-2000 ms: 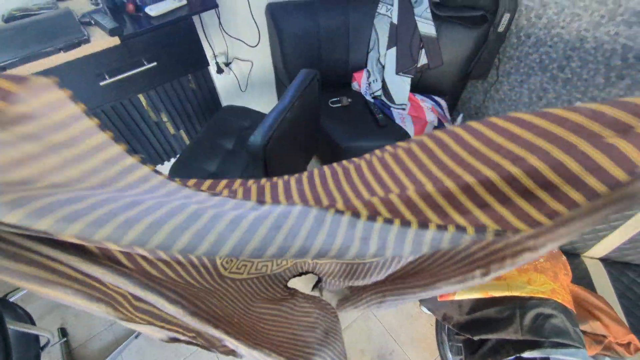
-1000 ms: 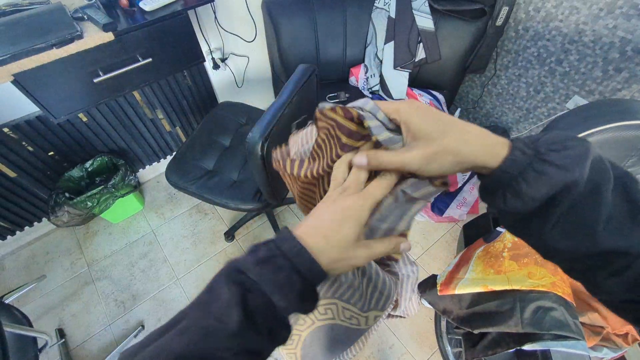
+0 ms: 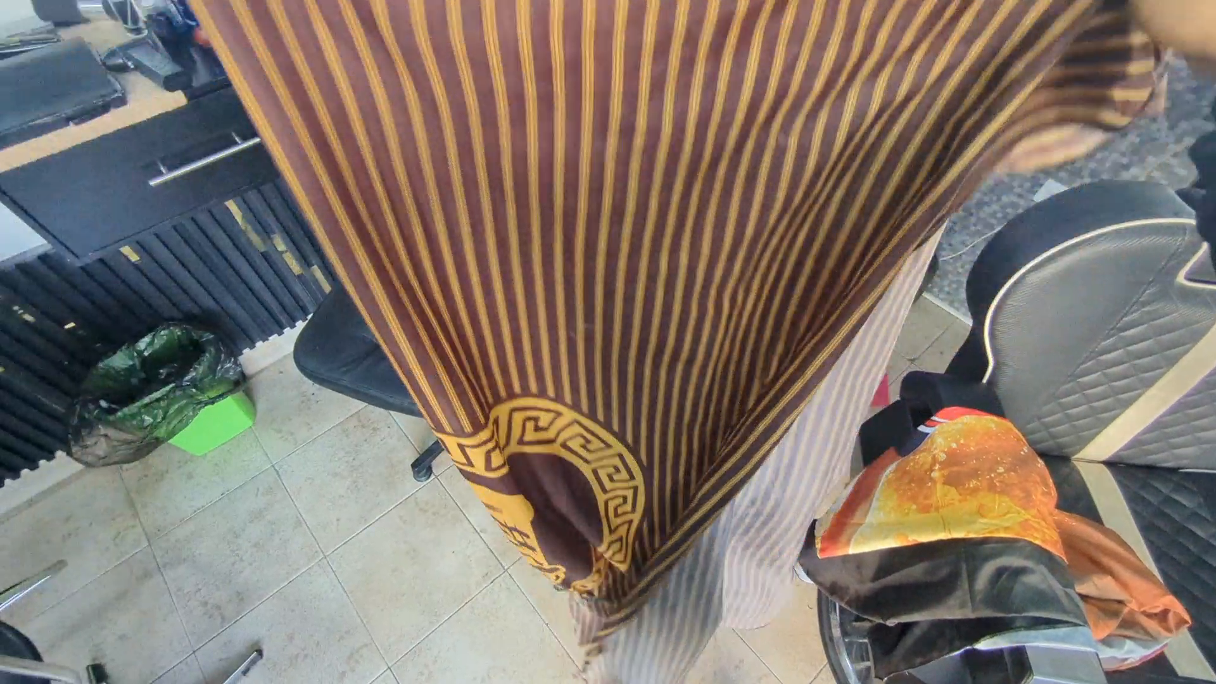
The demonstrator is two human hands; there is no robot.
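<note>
A maroon cloth (image 3: 608, 209) with gold stripes hangs spread out across the middle of the view, narrowing toward the bottom. Near its lower end is a gold Greek-key ring pattern, and the pale striped reverse shows at the lower right. At the upper right my right hand (image 3: 1064, 142) is on the bunched edge of the cloth, blurred and partly hidden by it. My left hand is out of sight.
A salon chair (image 3: 1102, 332) with quilted panels stands at right, an orange and black printed cloth (image 3: 959, 484) over it. A black office chair (image 3: 351, 356), a lined green bin (image 3: 214, 423) and a desk drawer (image 3: 142, 171) are at left.
The striped cloth, bunched between both my hands a second ago, now hangs open. My left hand has gone out of view, and my right hand has moved to the upper right.
</note>
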